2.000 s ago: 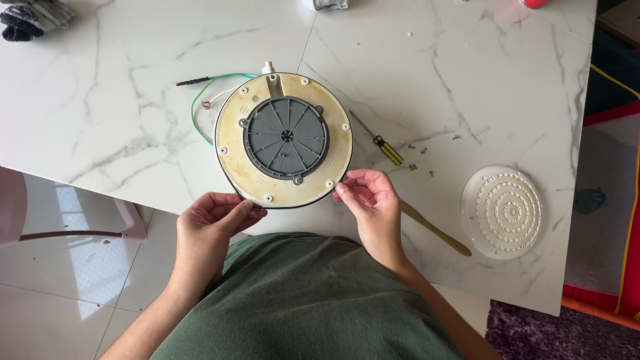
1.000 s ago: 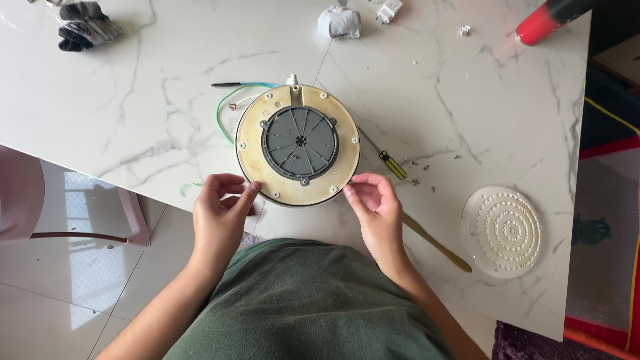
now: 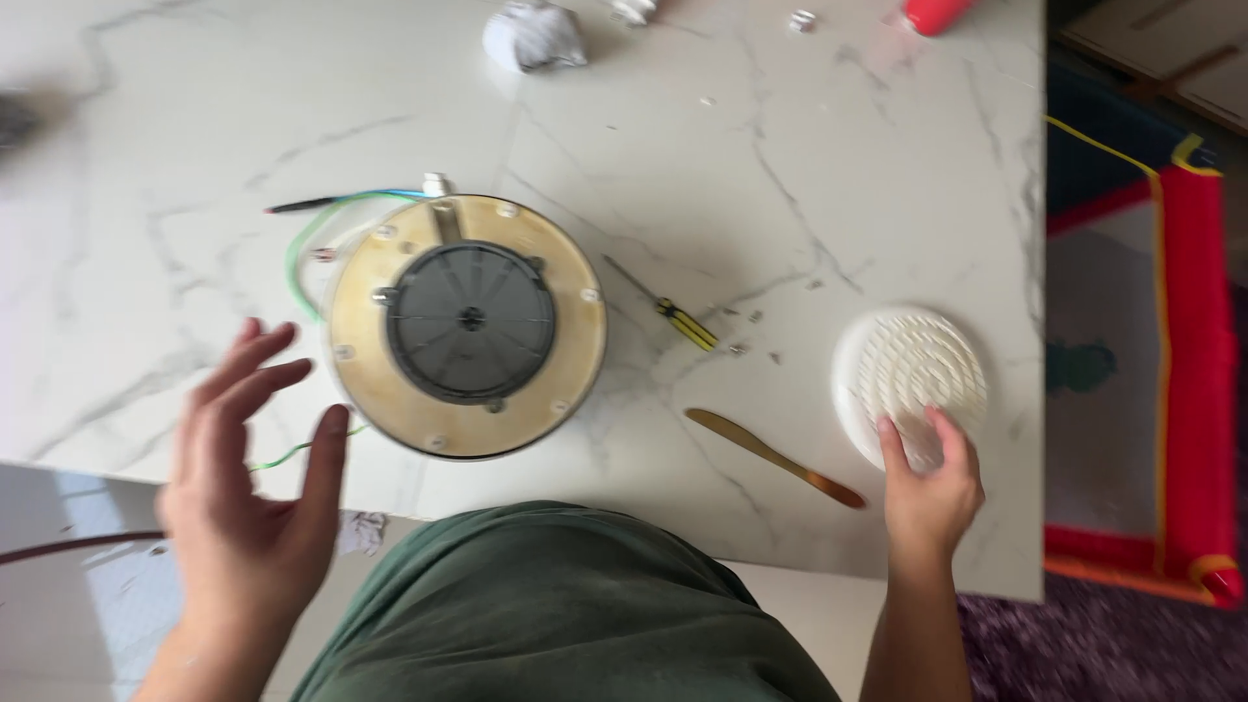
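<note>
A round cream-coloured base with a dark grey ribbed disc at its centre lies on the marble-patterned table. Green, blue and white wires come out beside its upper left edge. My left hand is off the base's lower left side, fingers apart, holding nothing. Over at the right, my right hand has its thumb and fingertips on the lower part of a round white cover with concentric raised rings; whether it grips the cover I cannot tell.
Between base and cover lie a yellow-and-black screwdriver, several small screws and a gold-coloured table knife. A crumpled white cloth-like item and a red object are at the back. The table's right edge is near the cover.
Both hands have let go of the base's lower rim. My right hand has moved right to the white cover, my left hand a little left of the base. The view has shifted.
</note>
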